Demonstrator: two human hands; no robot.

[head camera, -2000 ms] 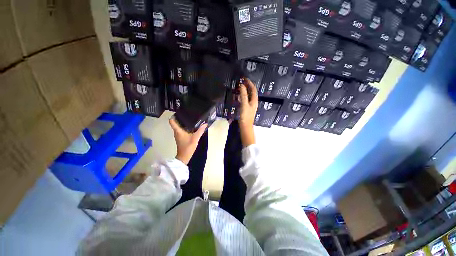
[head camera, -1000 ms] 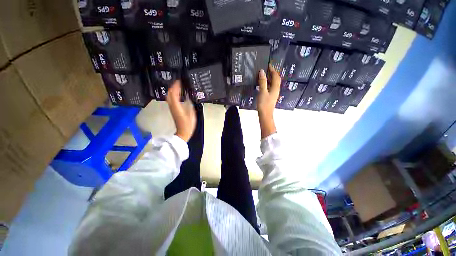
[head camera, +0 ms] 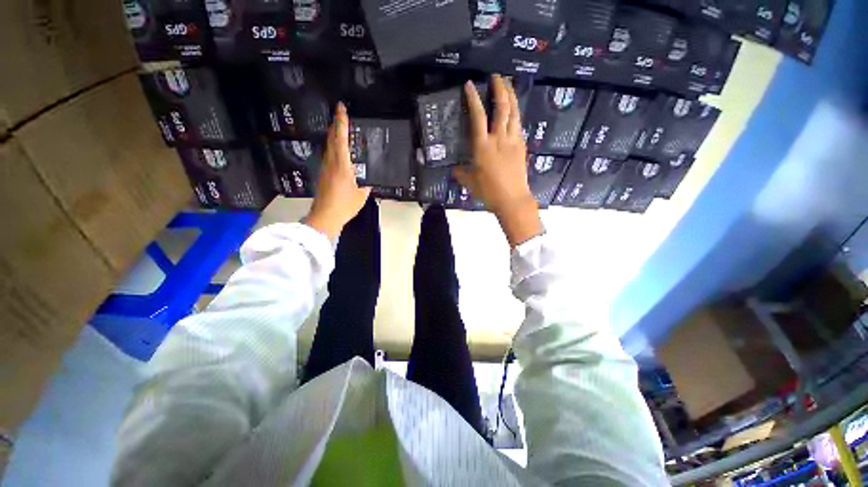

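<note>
Black and dark grey retail boxes marked "GPS" form a stack of rows [head camera: 595,114] across the top. Two small dark boxes lie at its near side in front of me. My left hand [head camera: 335,181] is at the left edge of the left box [head camera: 384,152], fingers extended. My right hand [head camera: 500,157] is spread over the right side of the right box [head camera: 438,124]. Both hands look open, touching the boxes without closing around them. The palm sides are hidden. A larger grey box face [head camera: 419,29] lies askew on top of the stack.
Brown cartons [head camera: 67,190] form a wall on the left, with a blue plastic stool [head camera: 181,276] beside them. My legs are below the stack. A blue floor strip [head camera: 704,209] runs on the right. A brown carton [head camera: 709,366] and a metal-framed line stand at the lower right.
Two seconds ago my hands held dark boxes over the stack; these now lie side by side at its near edge. Since one second ago, my left hand has moved up against the left box.
</note>
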